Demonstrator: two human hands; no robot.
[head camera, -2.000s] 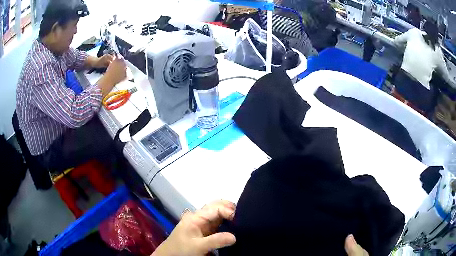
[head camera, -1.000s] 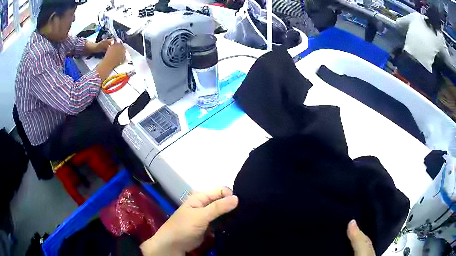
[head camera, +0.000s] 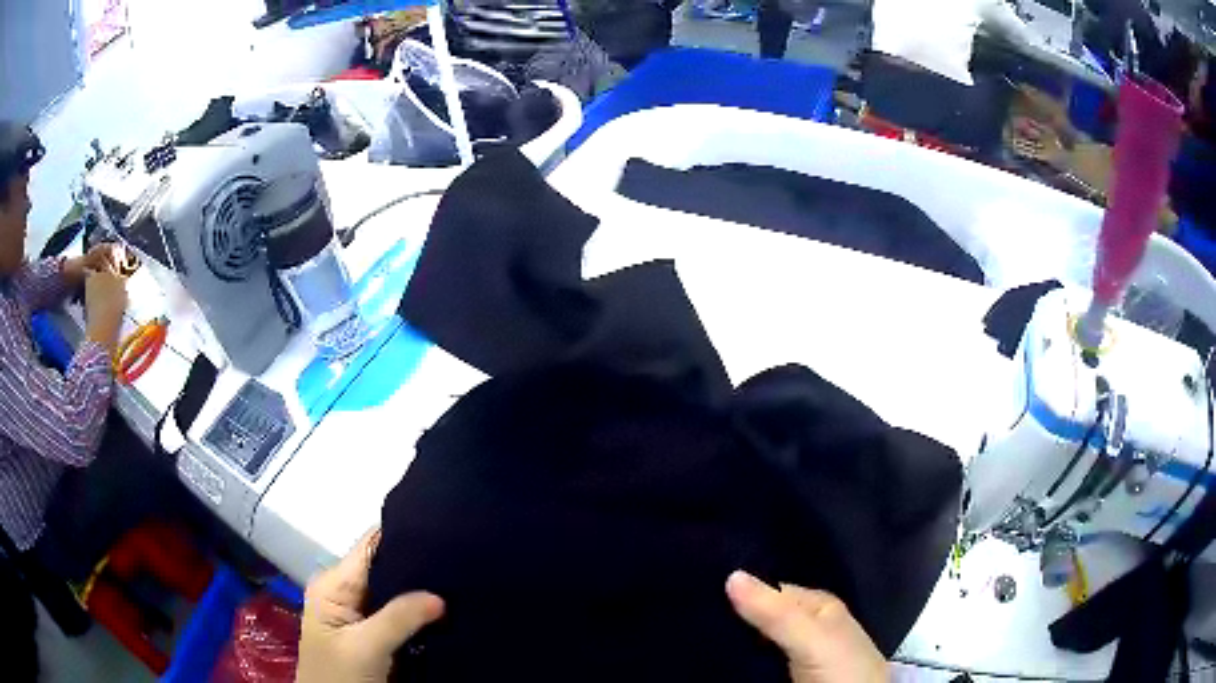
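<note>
A black fabric piece (head camera: 587, 494) with flap-like parts lies spread over the white table, left of the sewing machine head (head camera: 1120, 400). My left hand (head camera: 363, 616) grips its left edge, thumb on top and fingers at the rim. My right hand (head camera: 807, 630) is at its lower right part, thumb on top; the other fingers are mostly hidden or cut off by the lower picture edge. The needle area shows small and unclear at the machine's left end.
A pink thread cone (head camera: 1136, 187) stands above the machine. Black strips (head camera: 1134, 616) drape at its right. A long black cut panel (head camera: 800, 211) lies in the rear trough (head camera: 667, 131). At left are a water bottle (head camera: 324, 300), a machine motor housing (head camera: 240, 240) and a seated person (head camera: 51, 387).
The view has swung right, bringing the machine head and thread cone into view. More of my right hand shows. Both hands stay at the black fabric, my left now holding its edge.
</note>
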